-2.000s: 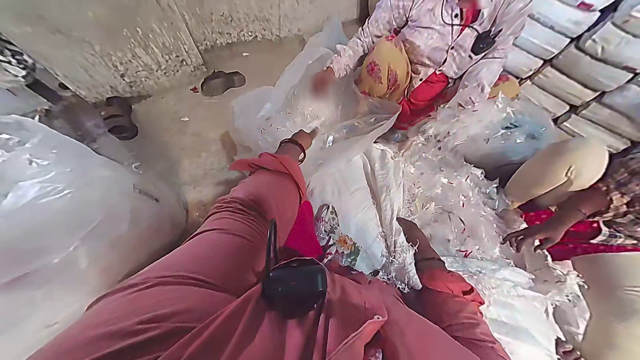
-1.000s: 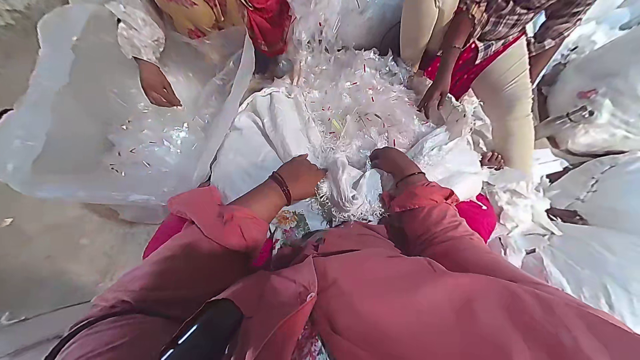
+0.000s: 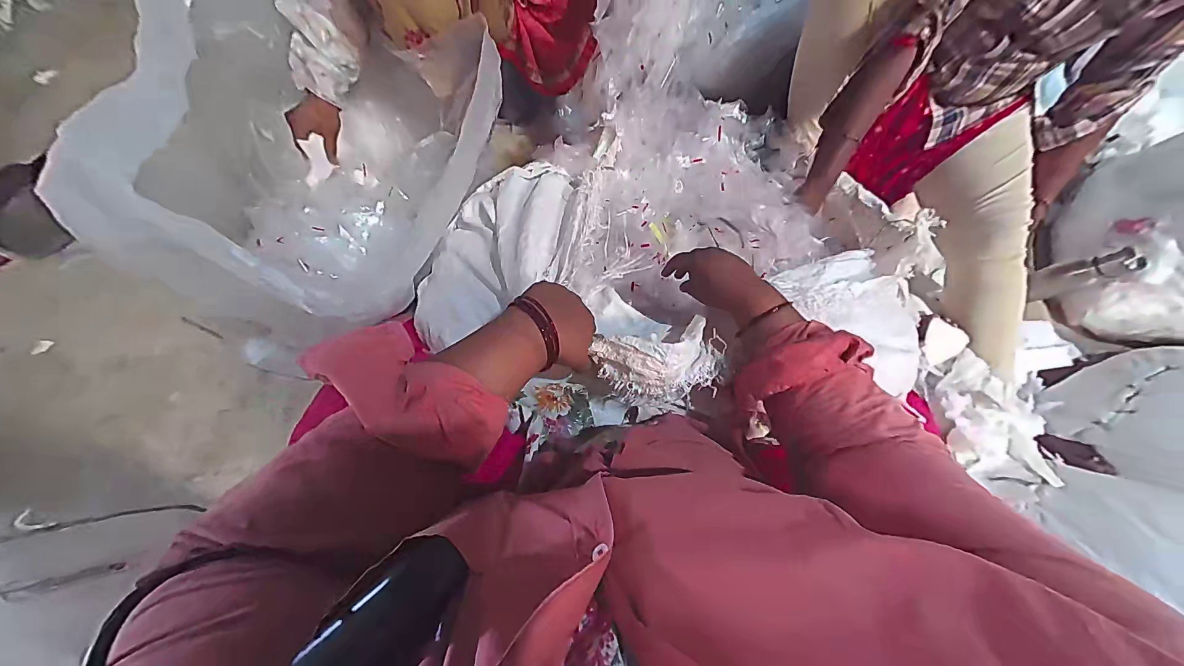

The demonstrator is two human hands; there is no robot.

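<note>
My left hand (image 3: 566,324), with dark bangles at the wrist, is closed on the frayed edge of a white woven sack (image 3: 504,245) in front of my lap. To the right, my right hand (image 3: 721,277) hangs over the sack's mouth with its fingers apart and slightly curled, holding nothing that I can see. A heap of clear plastic pieces with small red bits (image 3: 684,185) lies in and beyond the sack mouth. The frayed white rim (image 3: 657,365) bunches up between my two wrists.
At upper left another person's hand (image 3: 316,125) reaches into a large clear plastic bag (image 3: 166,217). A person in a plaid sleeve (image 3: 980,55) sits at upper right, one hand by the heap. Filled white sacks (image 3: 1124,398) lie at right. A dark shoe (image 3: 32,208) rests at far left.
My right hand has let go of the sack rim it seemed to hold a second ago and moved forward over the plastic pieces. The view has swung right since the oldest frame.
</note>
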